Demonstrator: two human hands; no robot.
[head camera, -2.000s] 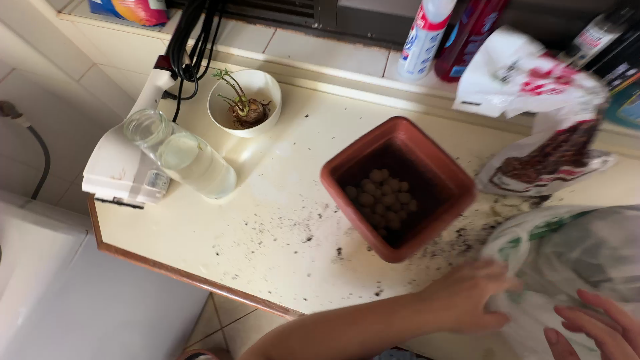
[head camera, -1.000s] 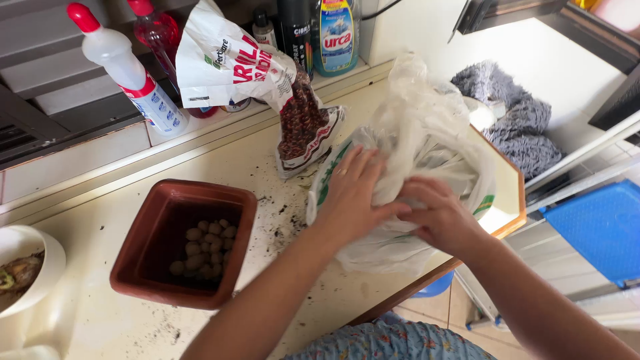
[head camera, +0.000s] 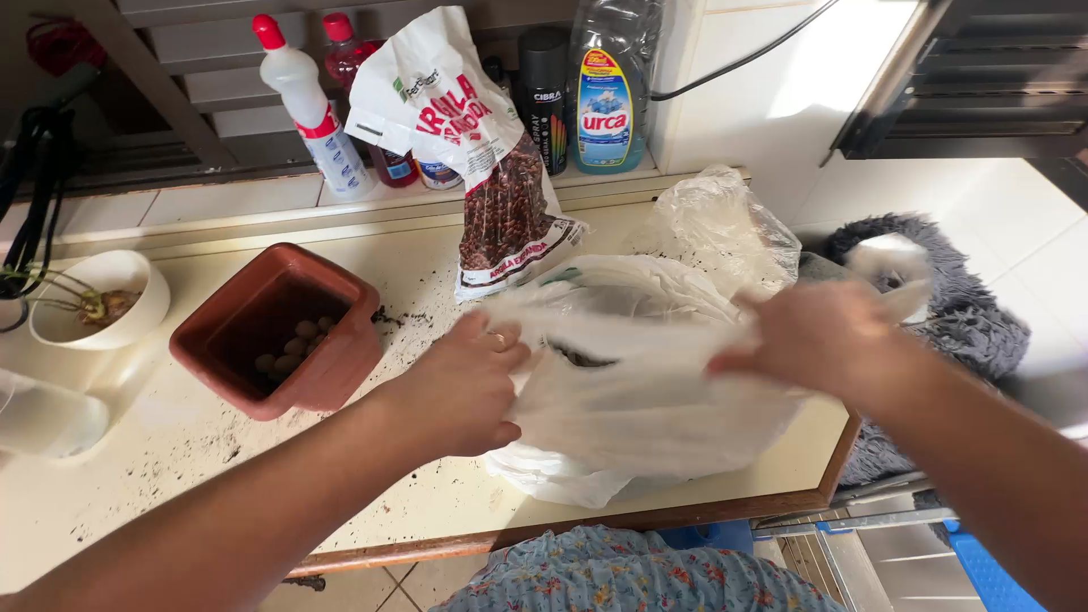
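A white plastic bag (head camera: 654, 416) lies on the counter between my hands, its mouth spread wide with something dark showing inside. My left hand (head camera: 467, 387) grips the bag's left rim. At the right rim is my right hand (head camera: 807, 340), blurred, with the thin plastic at its fingers. Left of the bag stands a square terracotta-coloured plastic pot (head camera: 280, 331) with clay balls in its bottom. Behind my left hand, a printed bag of expanded clay (head camera: 510, 204) leans toward the bottles. A crumpled clear plastic bag (head camera: 722, 229) lies behind the white one.
A white bowl with a sprouting bulb (head camera: 110, 302) and a glass vessel of liquid (head camera: 47, 416) are at the left. Bottles, among them a blue detergent bottle (head camera: 605, 110), line the sill. Dark soil bits dot the counter (head camera: 195, 442). Grey shaggy fabric (head camera: 960, 297) lies at the right.
My hands, close together on the gathered white bag one second ago, are now apart, and the bag's mouth is opened. The view has swung right since the earliest frame.
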